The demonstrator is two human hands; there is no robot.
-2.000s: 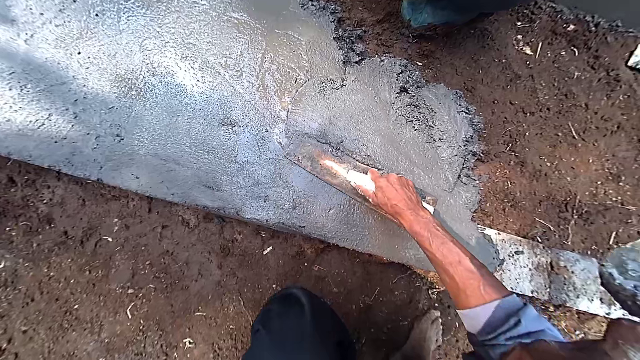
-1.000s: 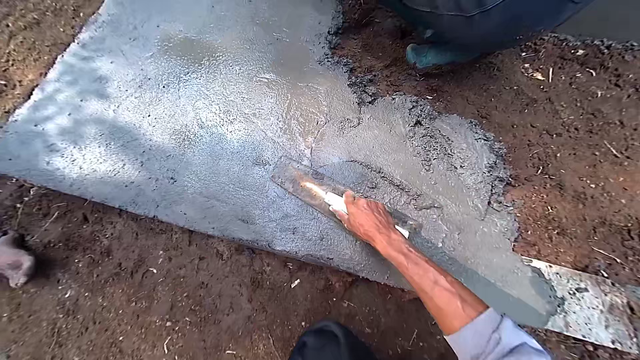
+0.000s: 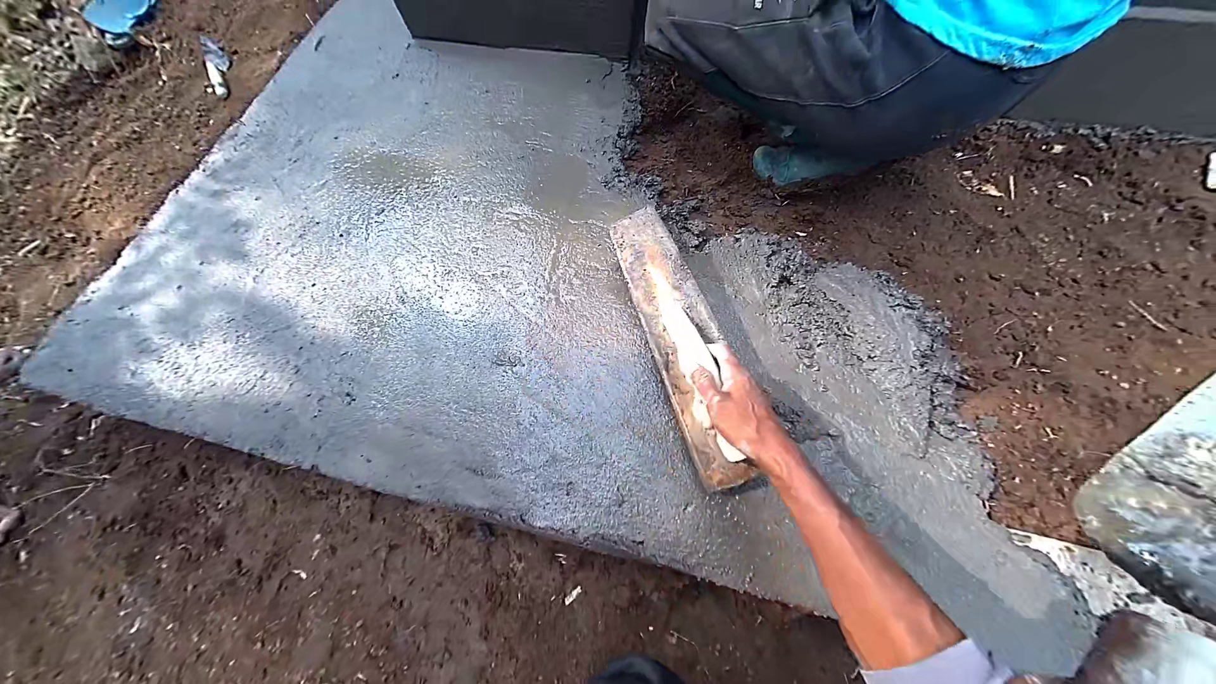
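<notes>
My right hand (image 3: pixel 741 408) is closed around the pale handle of a long rectangular finishing trowel (image 3: pixel 655 285). The trowel's blade, smeared with cement, lies on the wet concrete slab (image 3: pixel 456 361), its far end pointing up and slightly left. Left of the blade the concrete is mostly smooth and shiny with water. Rougher mortar (image 3: pixel 855 332) lies to its right, heaped and ragged where it meets the soil. My left hand is out of view.
A crouching person in dark trousers (image 3: pixel 845 76) and a blue top is beyond the slab at the upper right. A dark wall or block (image 3: pixel 522 24) borders its far edge. Brown soil (image 3: pixel 285 570) runs along the near side. A mortar-stained board or slab (image 3: pixel 1159 494) lies at right.
The trowel has turned from lying across toward the upper left to pointing more steeply away, still in my right hand. The view has shifted, showing more of the slab's far end and the crouching person.
</notes>
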